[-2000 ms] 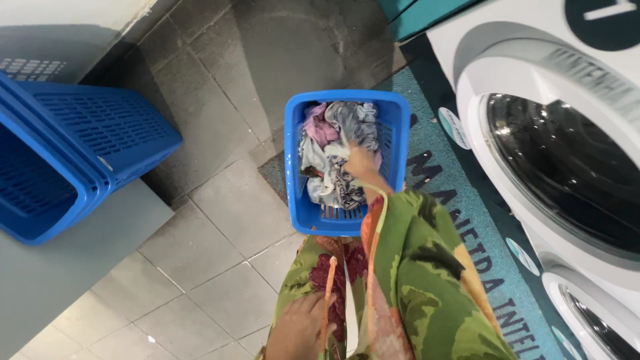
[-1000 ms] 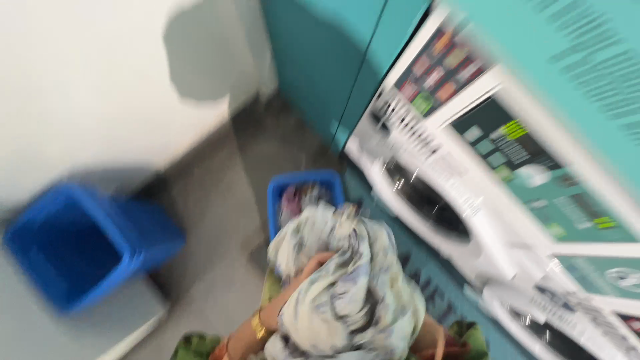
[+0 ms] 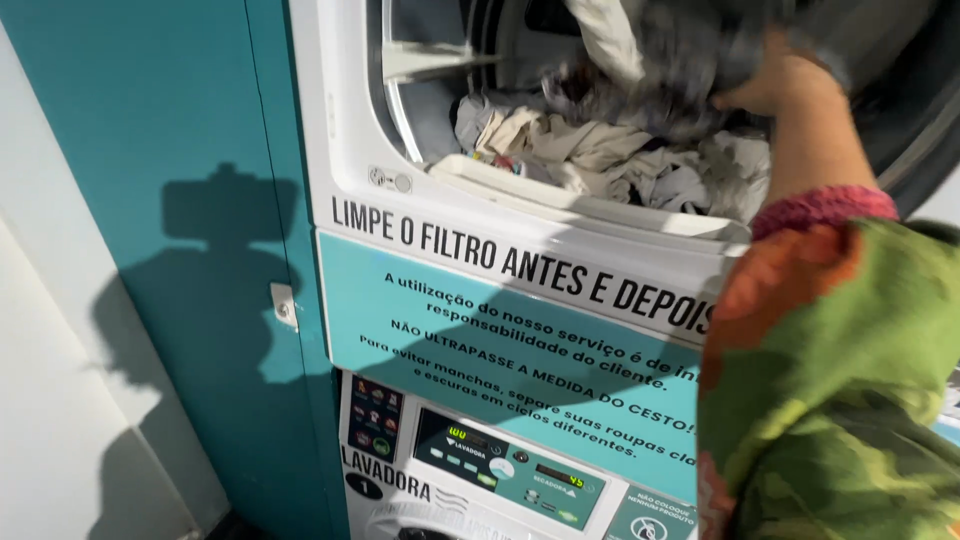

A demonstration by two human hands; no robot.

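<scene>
My right hand (image 3: 787,79) reaches into the open drum of a front-loading tumble dryer, at the upper right. Its thumb points left, while the other fingers are blurred, so I cannot tell whether they grip anything. Just left of the hand, blurred grey cloth (image 3: 675,67) and a pale piece of cloth (image 3: 611,41) are above the pile. Beige, white and grey laundry (image 3: 592,146) lies along the drum's bottom, behind the off-white lip (image 3: 525,191) of the opening. A green and orange patterned sleeve covers the forearm. My left hand is out of view.
Below the opening is a teal panel (image 3: 480,330) with printed writing. Under it are the control panel (image 3: 510,469) with lit displays and the top of a washing machine (image 3: 420,525). A teal cabinet door (image 3: 187,112) with a small lock (image 3: 283,304) stands left, crossed by shadows.
A second ago a large bundle of pale cloth was in my arms above the blue basket; now my right hand is inside the dryer by cloth. The view has swung to the machine.
</scene>
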